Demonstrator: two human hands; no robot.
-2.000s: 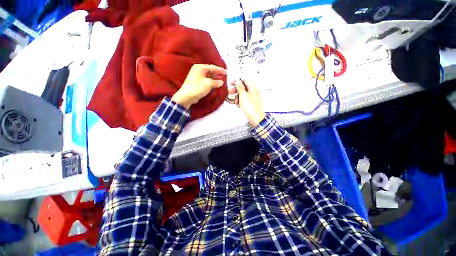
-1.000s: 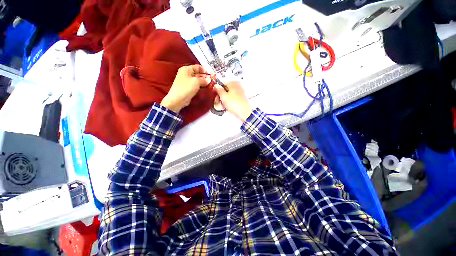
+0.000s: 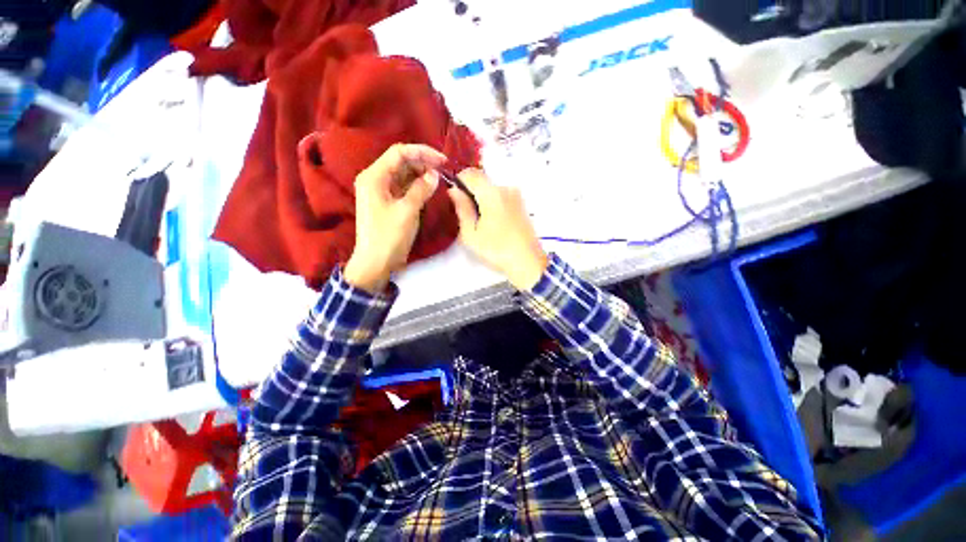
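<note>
The rust-red garment [image 3: 350, 116] lies bunched on the white table, left of the needle area [image 3: 519, 127]. My left hand [image 3: 390, 206] is over its right part, with thumb and fingertips pinching the garment's edge. My right hand [image 3: 498, 222] meets it at the fingertips and holds a small dark tool [image 3: 458, 183], like thread snips, pointing at the pinched spot. What exactly lies between the left fingertips is too small to tell. A dark blue cord [image 3: 604, 240] runs from near my right hand towards the scissors.
Scissors with yellow and red handles [image 3: 725, 129] lie right of the needle area. The JACK machine head [image 3: 625, 58] is behind. A grey vented housing [image 3: 90, 286] is at left. More red cloth [image 3: 281, 32] lies at the back. Below are a blue crate [image 3: 768, 381] and a red stool [image 3: 170, 466].
My left hand has turned more upright and its fingers are more curled. Both hands stay together at the garment. The small loop seen below my right hand no longer shows. The camera view has shifted.
</note>
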